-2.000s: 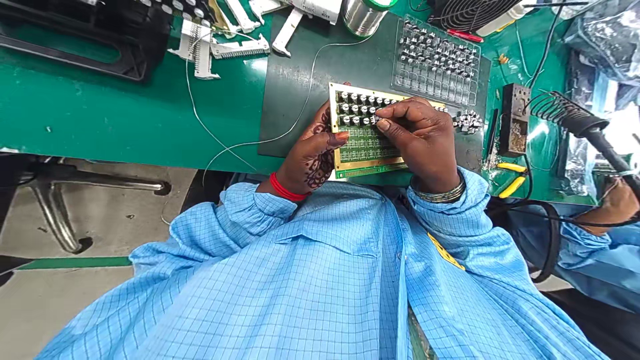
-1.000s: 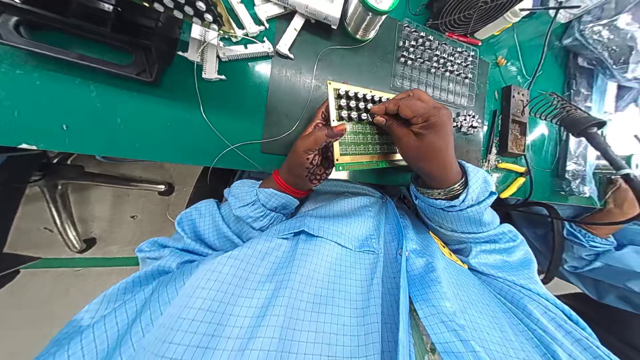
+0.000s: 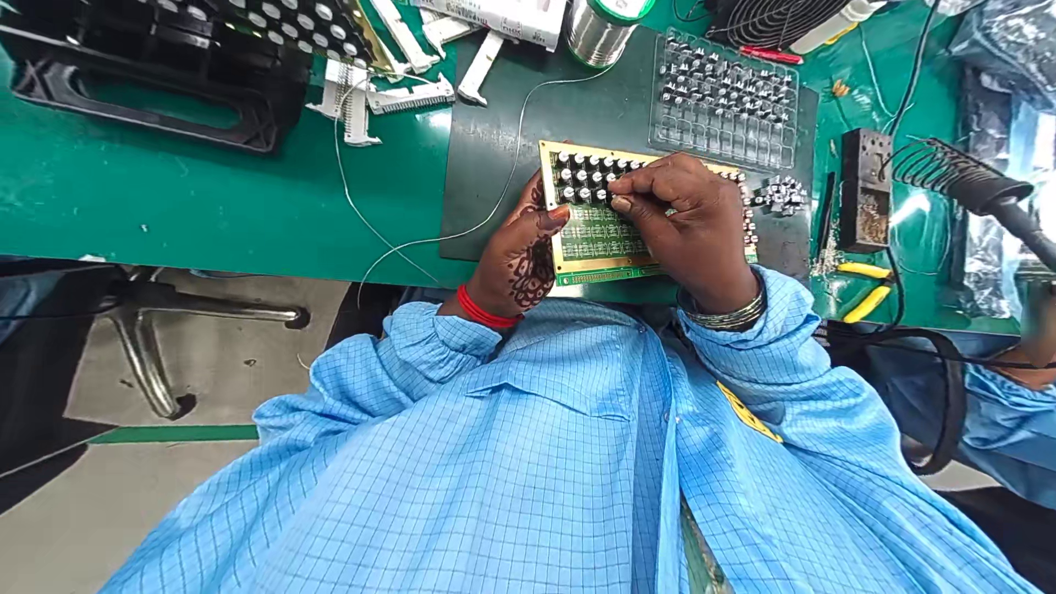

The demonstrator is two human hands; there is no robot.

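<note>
My left hand (image 3: 528,247) grips the left edge of a green printed circuit board (image 3: 598,235), its thumb on top. Rows of round black components with silver tops (image 3: 583,176) stand on the board's upper part. Over the board is my right hand (image 3: 689,214), thumb and forefinger pinched together at the third row of these parts. Whatever small part lies between those fingertips is mostly hidden. Behind the board, a clear plastic tray (image 3: 726,97) holds many similar components, and a loose heap of them (image 3: 784,195) lies to the board's right.
A solder wire spool (image 3: 601,31) stands at the back, its wire curving over the dark mat (image 3: 503,148). Pale connectors (image 3: 408,95) and a black rack (image 3: 157,74) are on the left. Right are a soldering iron holder (image 3: 961,177), yellow-handled pliers (image 3: 866,299) and another person's arm (image 3: 1031,346).
My right hand stays over the same area of the board, with only small changes in its finger pose. My left hand keeps its hold on the board's left side.
</note>
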